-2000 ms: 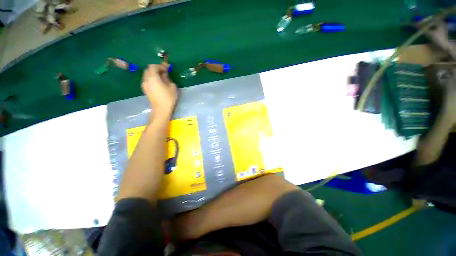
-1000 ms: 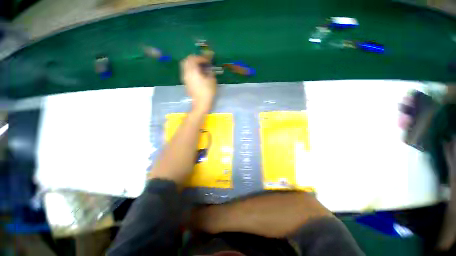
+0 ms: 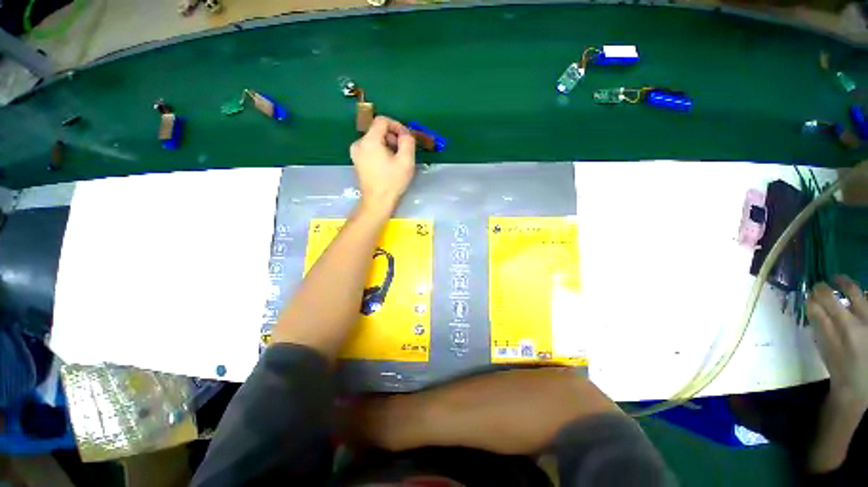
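Observation:
My left hand [image 3: 384,157] reaches over the near edge of the green belt, fingers bent together. It lies at the left end of a battery assembly [image 3: 428,138], a blue cell with a brown block, and covers that end. A second assembly [image 3: 365,116], with a brown block and small board, lies just above my fingertips. Whether my fingers grip anything cannot be told. My right forearm crosses low in front of me; its hand is hidden near my left sleeve.
More battery assemblies lie on the belt [image 3: 495,105] to left and right. A grey-yellow printed sheet [image 3: 460,285] covers part of the white worktop. At right are a pink part [image 3: 752,219], a black block [image 3: 780,233], a pale hose [image 3: 761,285] and another person's hand [image 3: 838,323].
The view has turned and sharpened. The assemblies have shifted left relative to the printed sheet. My left hand stays over the sheet's upper left, now beside the assembly that was further right.

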